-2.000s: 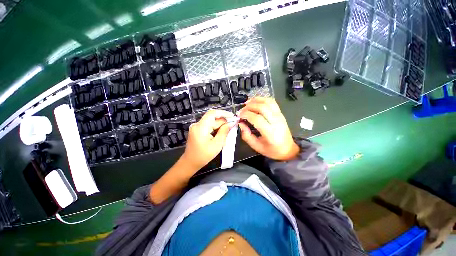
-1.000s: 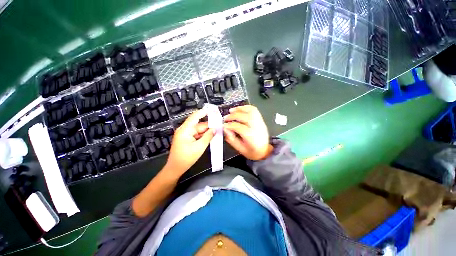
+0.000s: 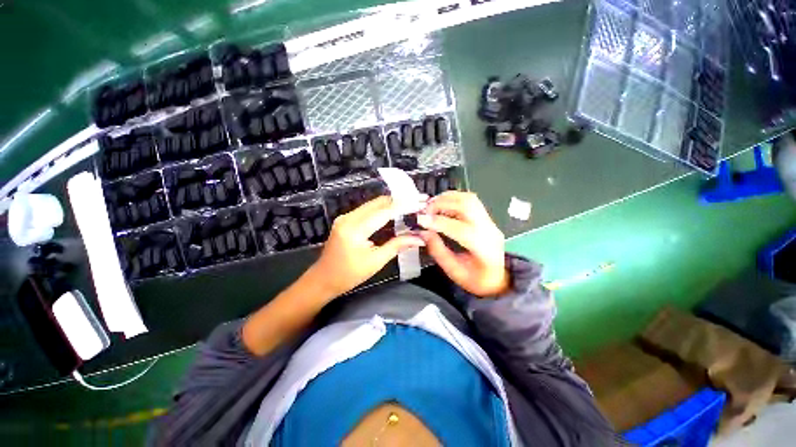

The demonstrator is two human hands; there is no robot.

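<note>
A narrow white backing strip (image 3: 402,190) is held over the front right part of the compartment tray. Its upper end sticks up past my fingers and its lower end hangs below them. My left hand (image 3: 360,243) pinches the strip from the left. My right hand (image 3: 467,243) meets it from the right, its fingertips at the strip. A small dark part shows between the fingertips, partly hidden; I cannot tell which hand holds it. The clear compartment tray (image 3: 342,103) holds rows of black parts in most pockets; two rear right pockets show no parts.
Loose black parts (image 3: 524,113) lie heaped right of the tray, with a small white scrap (image 3: 519,209) below. A second clear tray (image 3: 646,83) is at the right. Spare white strips (image 3: 106,253), a white round item (image 3: 35,218) and a white block (image 3: 80,325) are at the left.
The strip hung down below my hands, then stood mostly upright between them; now its top bends up to the left. My hands remain close together. The view has shifted between frames.
</note>
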